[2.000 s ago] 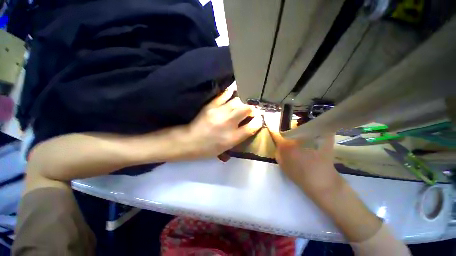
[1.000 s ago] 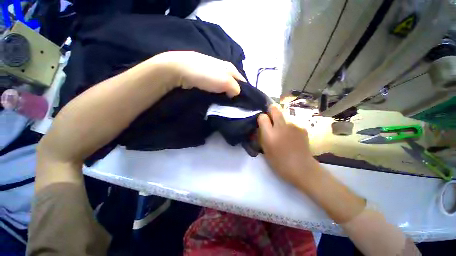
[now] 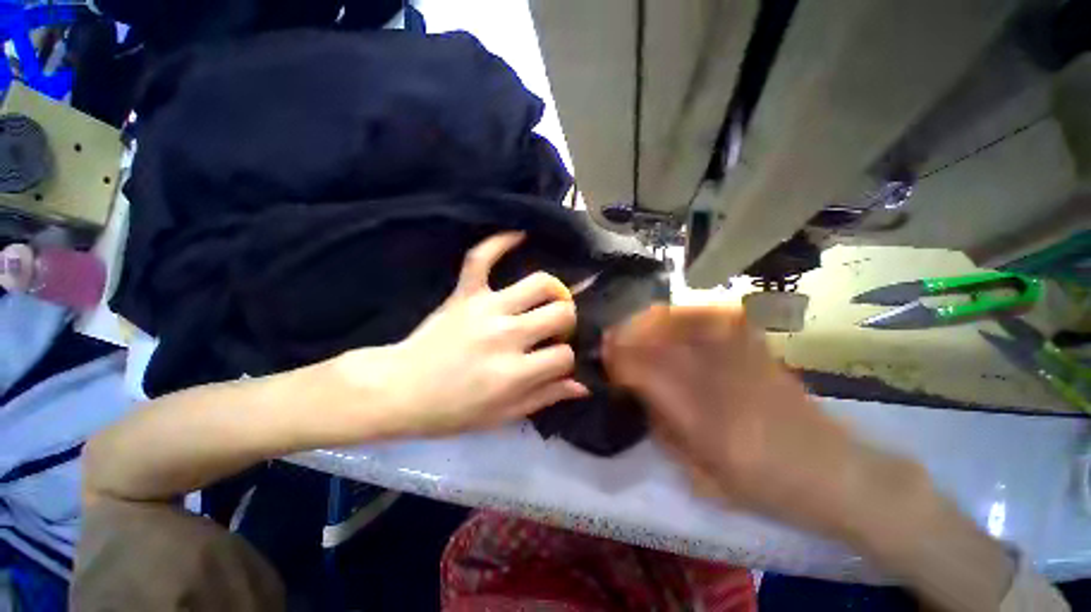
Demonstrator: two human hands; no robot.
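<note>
A black garment piece [image 3: 347, 144] lies heaped at the left and reaches to the sewing machine's needle area. My left hand [image 3: 497, 341] lies on the black cloth with bent, spread fingers, left of the needle; whether it pinches a fold cannot be told. My right hand [image 3: 706, 383] is blurred, in front of the needle, with its fingertips closed on the cloth's right part. The sewing machine head [image 3: 622, 108] stands over the needle area, which is brightly lit. The needle tip is hard to make out.
Green-handled thread snips [image 3: 975, 297] lie on the machine bed [image 3: 885, 359] at right, with yellow-green snips [image 3: 1059, 371] beside them. A cream motor box [image 3: 60, 161] and pink thread cone [image 3: 72, 275] are at far left. Grey-white panels [image 3: 42, 478] hang below. The white table edge [image 3: 479, 478] curves in front.
The cloth has been laid flatter and now reaches the needle area; the white strip is no longer seen. My left hand has come down onto the cloth. The view has shifted.
</note>
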